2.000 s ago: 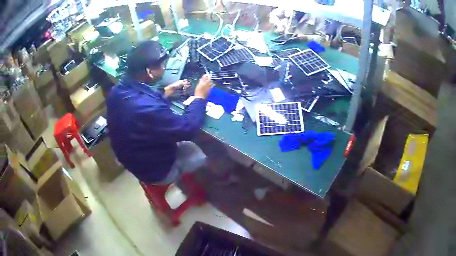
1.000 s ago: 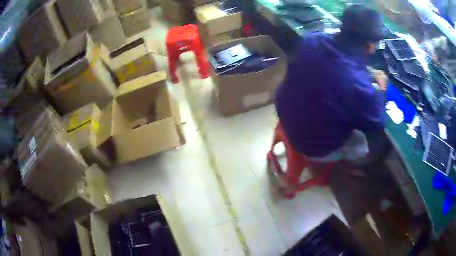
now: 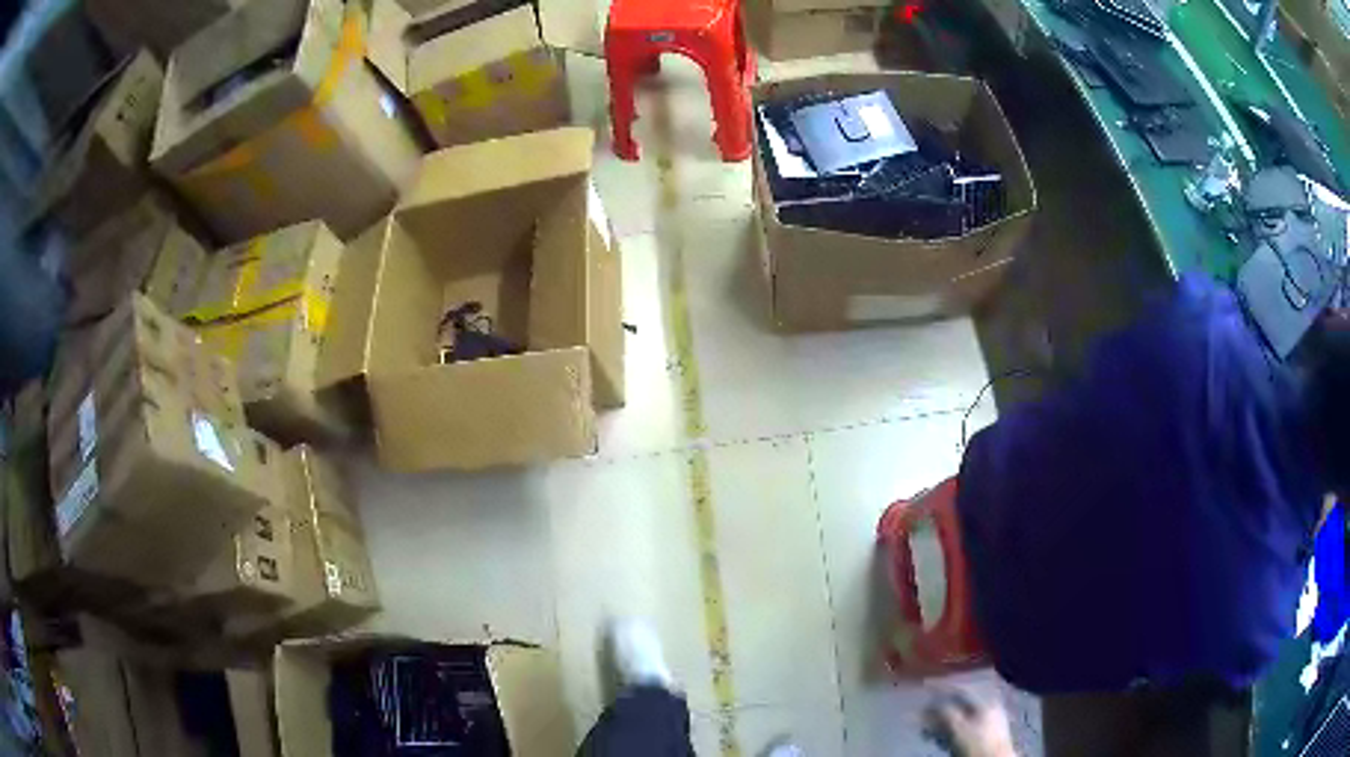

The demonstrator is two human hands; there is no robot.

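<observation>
My right hand (image 3: 970,725) is small and blurred at the bottom edge, right of my legs, with loosely spread fingers and nothing seen in it. My left hand is out of the picture. An open carton (image 3: 533,717) at the bottom left holds dark panels (image 3: 422,698) and is cut off by the edge. A larger open carton (image 3: 481,407) in front holds a small black tangled item (image 3: 471,333). A supply carton (image 3: 859,281) farther off is filled with loose dark and grey panels (image 3: 847,130).
A person in dark blue (image 3: 1133,518) sits on a red stool (image 3: 925,577) beside the green bench (image 3: 1184,244). Another red stool (image 3: 674,27) stands ahead. Stacked brown cartons (image 3: 163,444) line the left. My leg (image 3: 640,725) and shoe show on the tiled floor with its yellow line.
The view has swung left and down from the bench to the floor and cartons. The seated person now shows at the right. My leg and right hand have come into view.
</observation>
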